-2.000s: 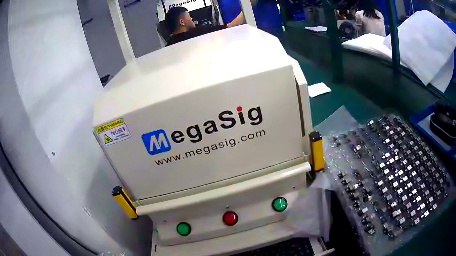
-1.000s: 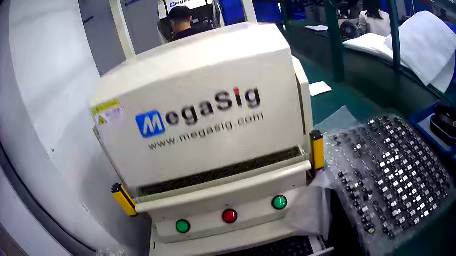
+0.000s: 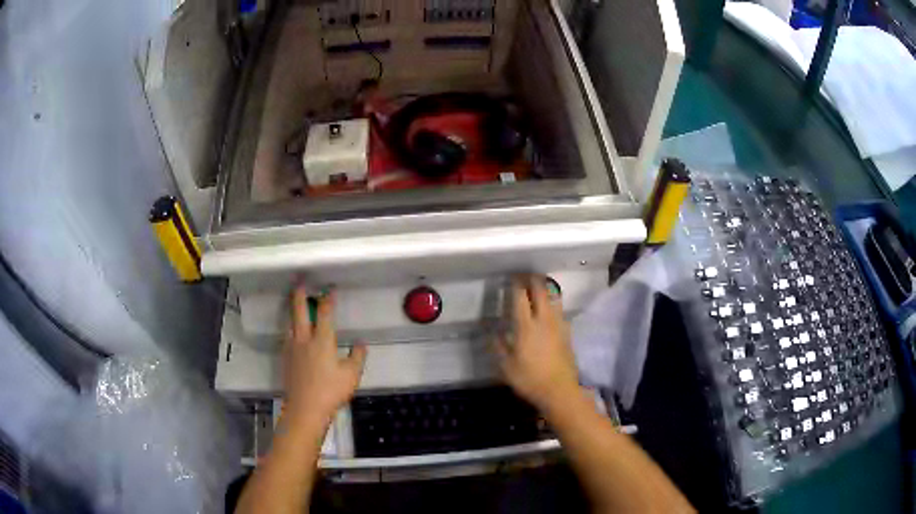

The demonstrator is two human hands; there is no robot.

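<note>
The shield box (image 3: 422, 241) stands open, showing its brown-grey interior. Black headphones (image 3: 437, 151) lie on a red bed (image 3: 387, 181) inside it. The white dongle fixture (image 3: 336, 156) sits left of them. My left hand (image 3: 319, 356) is at the left green button (image 3: 313, 309), fingers apart and partly over it. My right hand (image 3: 534, 346) is at the right green button (image 3: 552, 288), slightly blurred, fingers over part of it. Both hands hold nothing. The red button (image 3: 423, 304) shows between them.
Yellow-and-black posts (image 3: 177, 239) stand at both front corners. A keyboard (image 3: 437, 422) lies on the drawer below. A blister tray (image 3: 793, 331) of dongles lies on the green bench at right, beside a blue tray (image 3: 854, 216). A clear plastic bag (image 3: 131, 422) is at lower left.
The lid has opened, uncovering the chamber with the headphones and fixture. Both my hands have come into view at the green buttons. The view has tilted down, showing more of the keyboard.
</note>
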